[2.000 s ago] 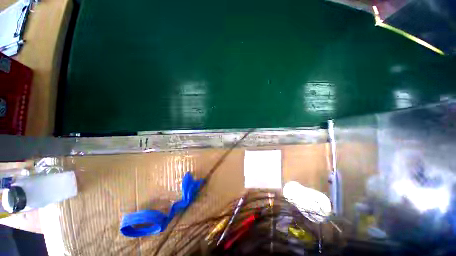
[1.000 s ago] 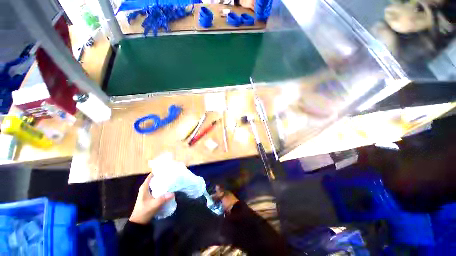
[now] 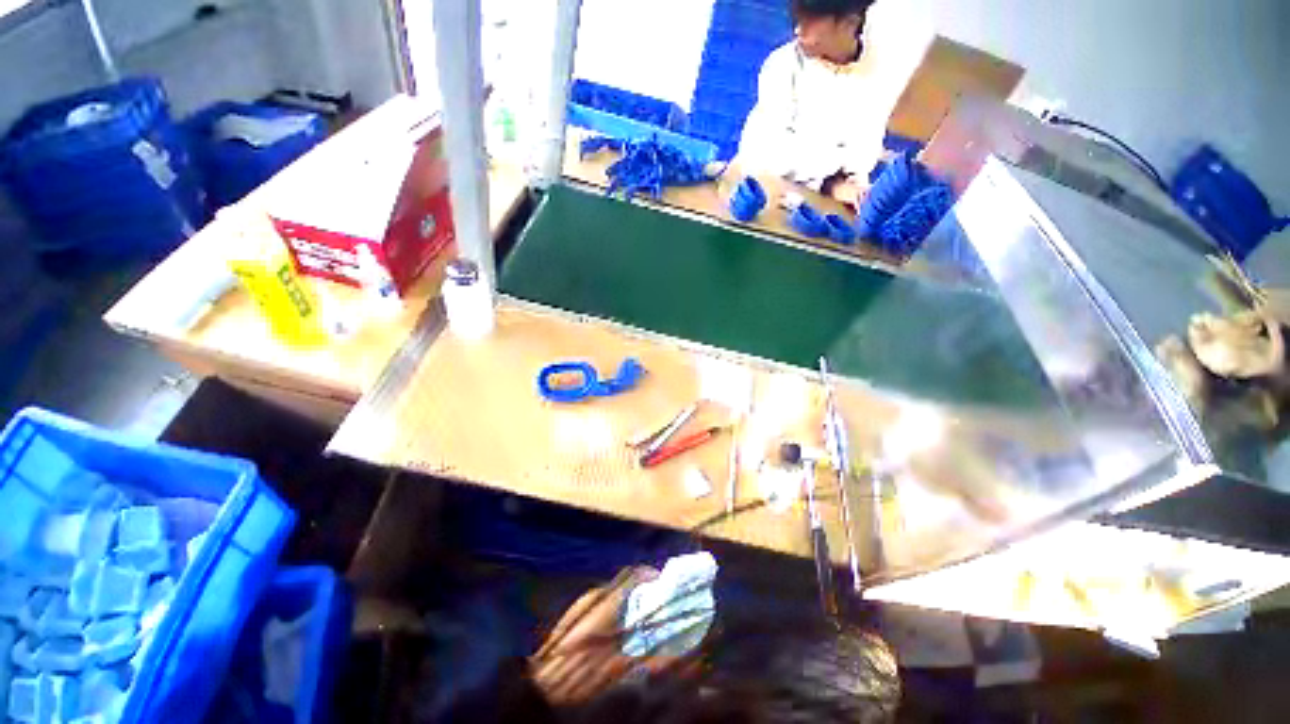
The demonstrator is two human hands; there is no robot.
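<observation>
A light-blue and white piece point(image 3: 672, 608) is at the bottom centre, below the bench's front edge. My left hand point(image 3: 583, 648) is at its left side and appears closed on it; dark strands and blur cover much of the hand. I cannot make out my right hand; dark, streaked shapes fill the area right of the piece. A red-handled tool point(image 3: 682, 447) lies on the cardboard-covered bench point(image 3: 481, 424), beside a thin pale tool point(image 3: 665, 426). A blue strap loop point(image 3: 570, 381) lies behind them.
A black-handled hammer point(image 3: 818, 523) lies at the bench's right, near a clear-panelled unit point(image 3: 1103, 340). A green belt point(image 3: 679, 269) runs behind. A bottle point(image 3: 467, 300) stands by the post. A blue crate point(image 3: 234, 566) of pale-blue pieces is at left. A person point(image 3: 828, 99) is across the belt.
The view has swung left and widened, showing more of the crate and the person opposite. The piece sits lower and looks smaller; my right hand, seen beside it before, no longer shows.
</observation>
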